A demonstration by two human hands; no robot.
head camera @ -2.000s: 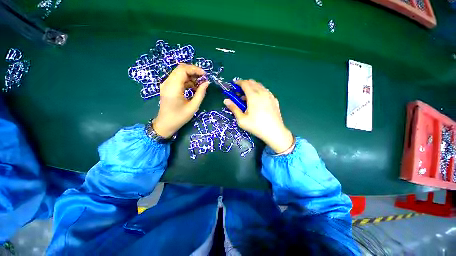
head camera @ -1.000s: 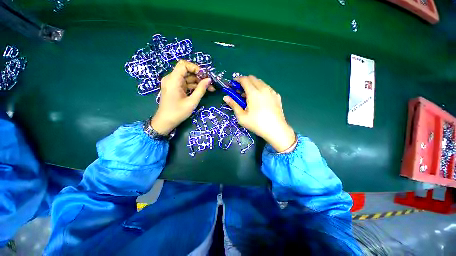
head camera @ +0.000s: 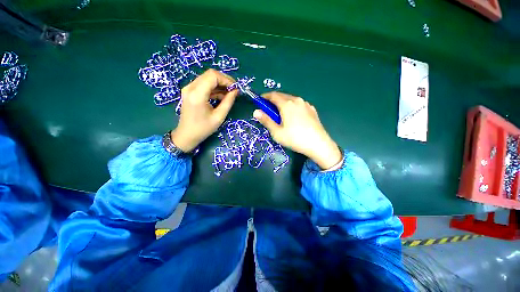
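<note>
My left hand (head camera: pixel 203 108) pinches a small silvery sprue frame (head camera: pixel 232 87) between thumb and fingers; part of it is hidden by the fingers. My right hand (head camera: pixel 297 125) is closed around the blue-handled side cutters (head camera: pixel 264 106), whose short silver jaws touch the frame's right side. A few tiny cut parts (head camera: pixel 270 83) lie just beyond the cutters. A dense pile of uncut frames (head camera: pixel 178 64) lies beyond and left of my left hand. A looser pile of empty runners (head camera: pixel 246 147) lies between my wrists.
A white card (head camera: pixel 413 99) with a red mark lies at right. A red-orange parts tray (head camera: pixel 475 158) stands at the right edge, another at top right. A pale sliver (head camera: pixel 254 45) lies farther off. More silvery pieces (head camera: pixel 11 77) and a grey tool (head camera: pixel 55 36) are at left, with a neighbour's blue sleeve.
The view has shifted slightly. The right hand and cutters have moved a little, and the small cut parts beyond them now show more clearly. Both hands keep hold of their things.
</note>
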